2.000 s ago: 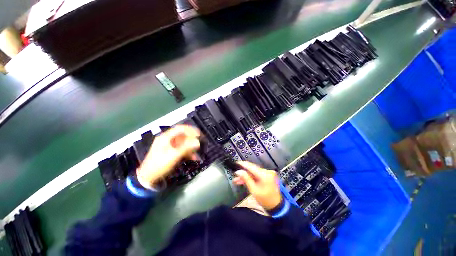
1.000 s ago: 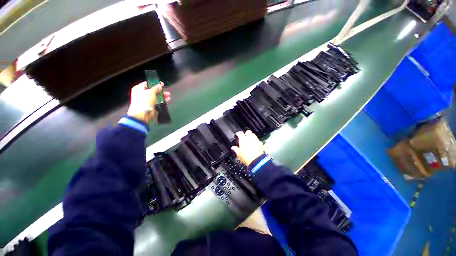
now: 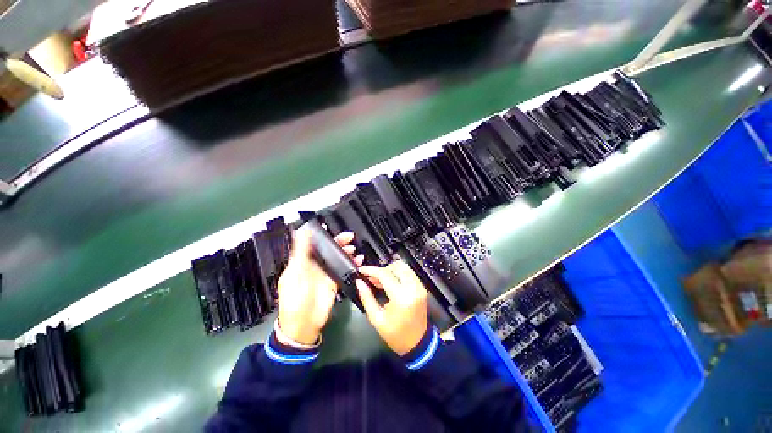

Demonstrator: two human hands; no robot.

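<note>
My left hand (image 3: 306, 292) and my right hand (image 3: 396, 306) together hold a black remote control housing (image 3: 333, 252) in front of me. My left fingers wrap around its length, and my right fingertips are at its near end. No circuit board shows; whether one is inside the housing is hidden. A long row of black housings (image 3: 444, 190) lies on the green bench behind my hands. A few keypad fronts (image 3: 464, 249) with round buttons lie at the bench edge, right of my right hand.
A small group of black units (image 3: 49, 370) lies at the left. A blue bin (image 3: 647, 338) below the bench edge holds black keypad parts (image 3: 542, 342). Brown cardboard stacks (image 3: 224, 51) stand beyond the dark belt (image 3: 254, 161). Cartons (image 3: 732, 287) are at the right.
My left hand has come back from the belt, where it held the green circuit board. Both hands have come together on a black housing. The board is out of sight.
</note>
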